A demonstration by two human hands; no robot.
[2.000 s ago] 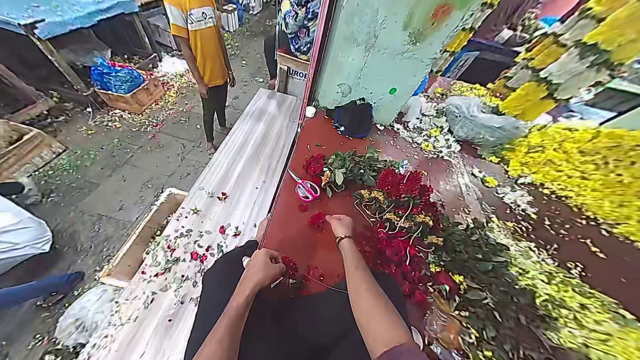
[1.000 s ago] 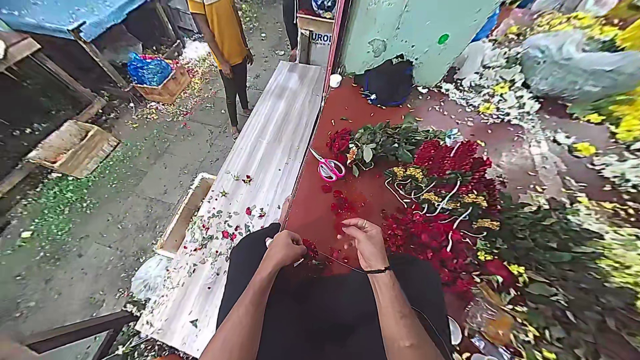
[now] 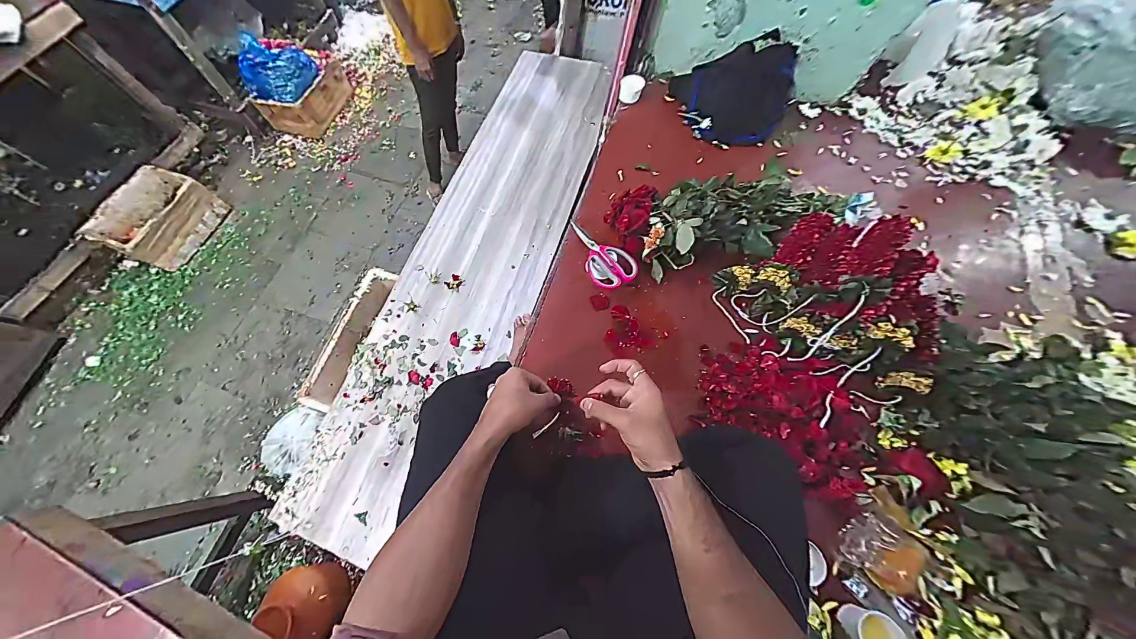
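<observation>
My left hand (image 3: 522, 401) pinches a thread, with a red flower (image 3: 561, 387) just beside its fingertips. My right hand (image 3: 632, 413), with a ring and a dark wrist cord, has its fingers curled and parted near red petals; whether it grips the thin thread (image 3: 754, 525) is unclear. Pink-handled scissors (image 3: 609, 266) lie with blades apart on the red surface (image 3: 657, 160). Beyond them is a bunch of roses with green leaves (image 3: 728, 213). To the right lie red flower garlands (image 3: 843, 257) with yellow blooms and white strings, and a heap of red petals (image 3: 772, 399).
A pale wooden plank (image 3: 524, 169) with scattered petals runs along my left. A dark cloth bag (image 3: 744, 84) and a white cup (image 3: 631, 89) stand at the back. Leafy stems (image 3: 1029, 461) fill the right side. A person in a yellow shirt (image 3: 426, 31) stands beyond the plank.
The right hand has moved from beside the loose red flower back toward the left hand, its fingers now parted. The view has shifted.
</observation>
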